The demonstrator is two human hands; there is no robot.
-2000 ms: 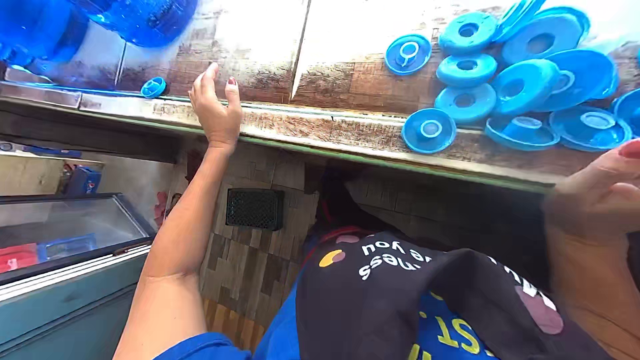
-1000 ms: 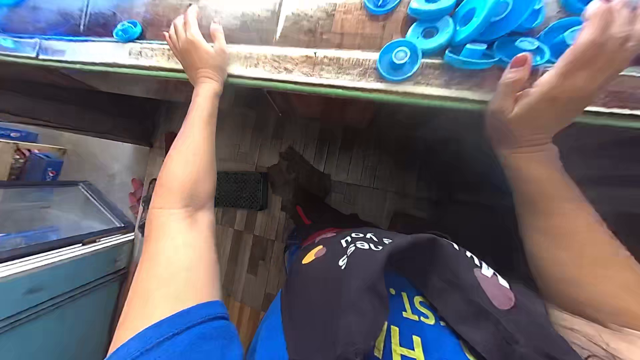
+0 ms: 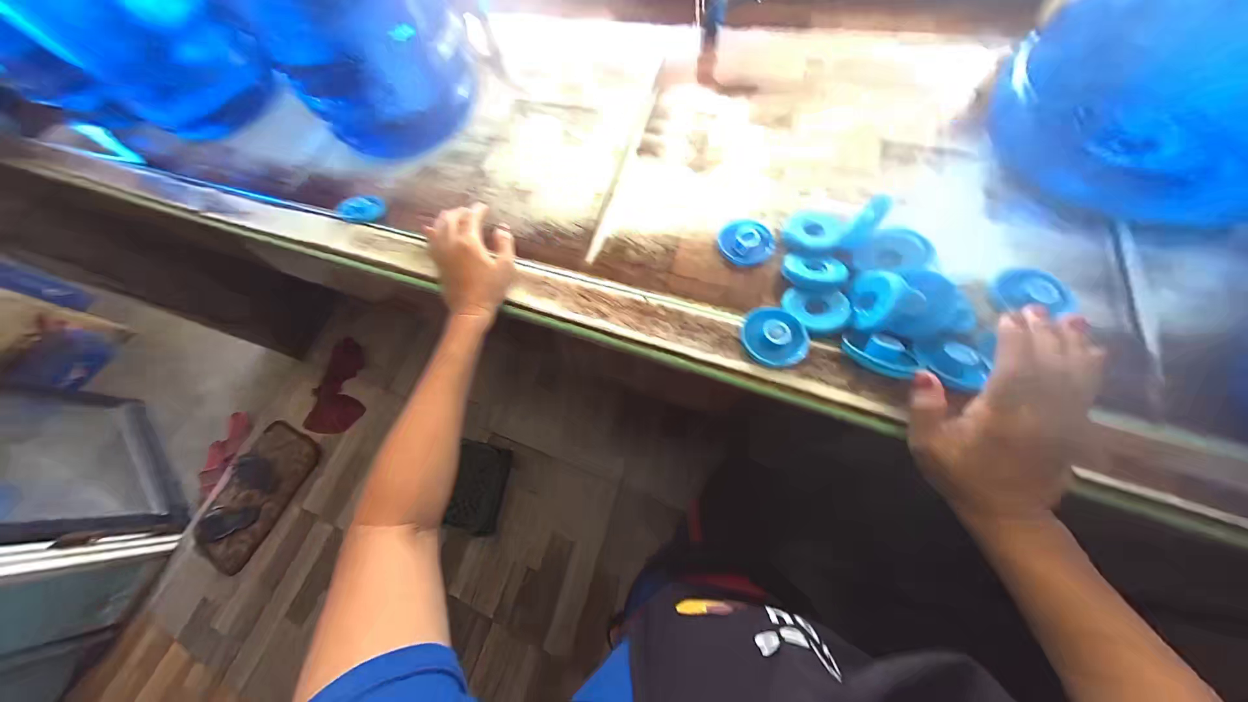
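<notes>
In the head view a pile of light-blue plastic bottle caps (image 3: 817,310) lies along the front of a wood-patterned counter (image 3: 682,175). My right hand (image 3: 1019,419) is at the right end of the pile, fingers spread over the counter's edge; whether its fingertips touch a cap I cannot tell. My left hand (image 3: 473,255) rests on the front edge with nothing in it. Left of it lies a single small blue cap (image 3: 361,209). Large blue water bottles stand at the back left (image 3: 375,78), and another lies at the right (image 3: 1131,117).
Below the counter are a tiled floor, a black mat (image 3: 478,486), a brown mat with slippers (image 3: 255,497) and a dark red object (image 3: 336,390). A glass-topped chest cooler (image 3: 83,468) stands at the lower left. The counter's front lip (image 3: 624,307) runs across the view.
My right hand has come to the right end of the cap pile; two seconds ago it was at the right edge of the view. My left hand stays at the counter's edge. The view has shifted.
</notes>
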